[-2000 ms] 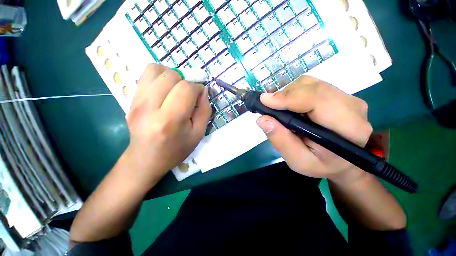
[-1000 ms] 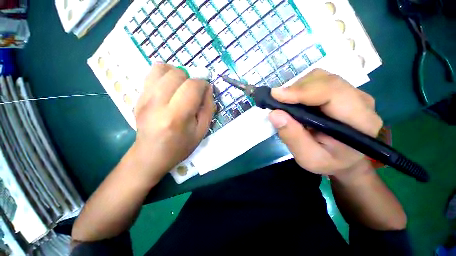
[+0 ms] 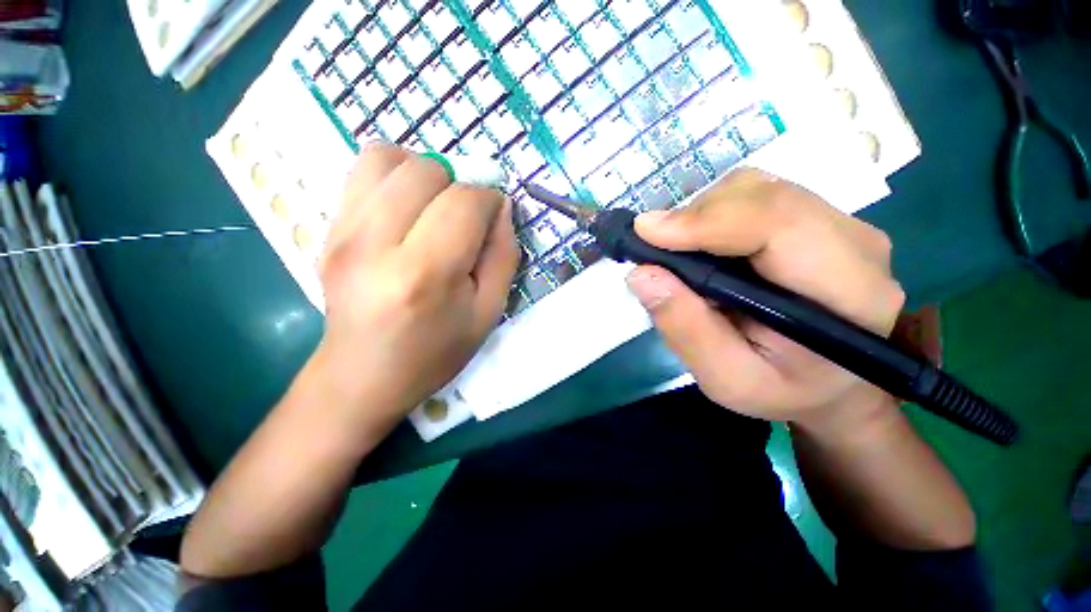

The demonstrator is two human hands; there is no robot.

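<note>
My right hand [image 3: 778, 293] holds the black soldering iron [image 3: 796, 323], its thin tip pointing up-left onto the PCB panel [image 3: 526, 102], right of the green centre strip's lower end or near it. My left hand [image 3: 413, 269] is closed over the panel's lower left. The thin solder wire [image 3: 144, 236] runs in from the left edge to this hand; the fingers hide its grip. A green band [image 3: 438, 165] and a white piece [image 3: 479, 171] show at the left fingers. The panel lies in the white carrier tray [image 3: 245, 138], with a plain white strip [image 3: 562, 341] along its near side.
Upright trays [image 3: 90, 359] stand in a row at far left. More white trays [image 3: 197, 36] lie at upper left. Green-handled pliers [image 3: 1017, 167] lie at right, below a black object [image 3: 1017, 18]. A reddish object [image 3: 919, 335] shows behind my right hand. The mat's near edge runs above my dark-clothed lap.
Against two seconds ago, the tray and pliers appear slightly further left in view. Since one second ago, my right hand and iron have shifted slightly left. Both hands keep their closed grips.
</note>
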